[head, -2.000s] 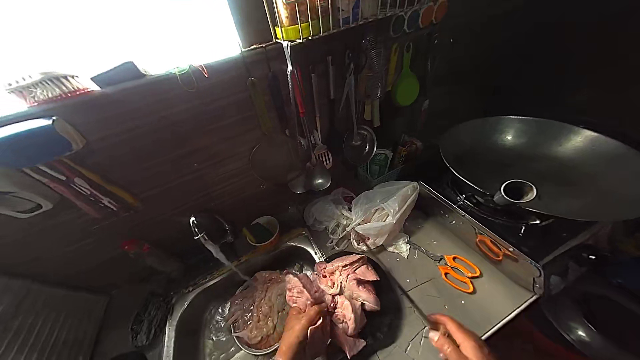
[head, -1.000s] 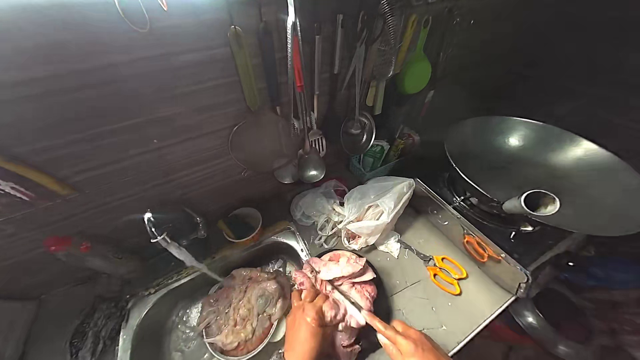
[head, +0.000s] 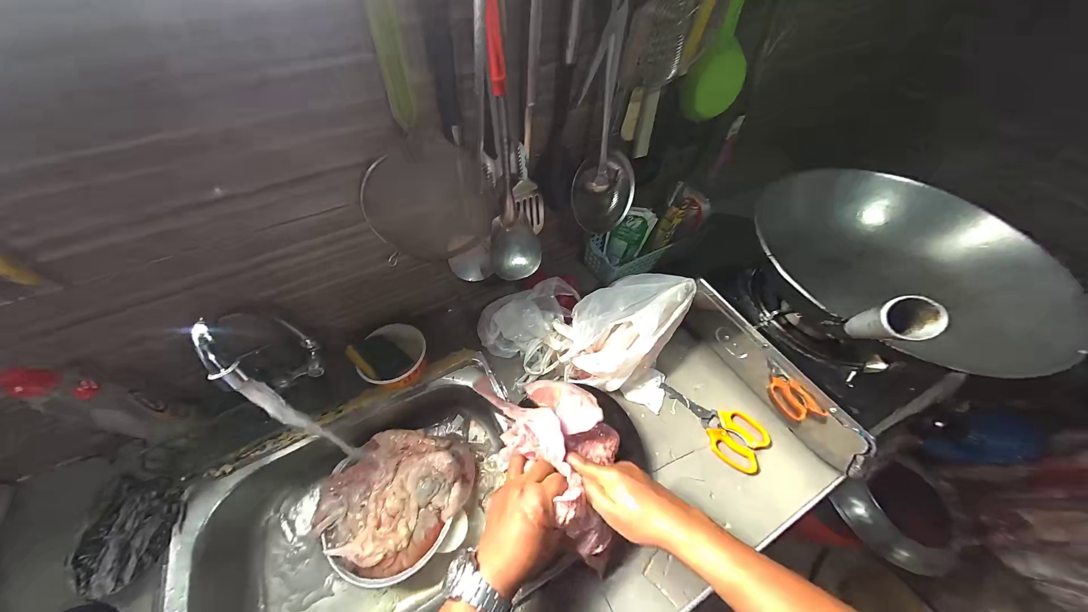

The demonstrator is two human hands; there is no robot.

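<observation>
Raw pink meat [head: 557, 425] lies over a dark round pan [head: 629, 429] at the sink's right edge. My left hand [head: 523, 514], with a metal watch at the wrist, grips the meat from below. My right hand [head: 625, 501] pinches the same meat from the right; whether it also holds a tool is hidden. In the steel sink [head: 229, 544], a bowl heaped with raw innards [head: 395, 497] sits under water running from the faucet [head: 217, 361]. Orange-handled scissors [head: 735, 438] rest on the tiled counter beside a white plastic bag of meat [head: 625, 331].
A large wok [head: 918, 255] stands on the stove at the right, past a metal splash guard [head: 782, 382]. Ladles, a strainer [head: 425, 200] and a green spatula [head: 716, 76] hang on the wall. A cup with a sponge [head: 395, 353] stands behind the sink.
My right hand has moved left from over the counter and now touches the meat. My left hand stays on the meat. The view has tilted down.
</observation>
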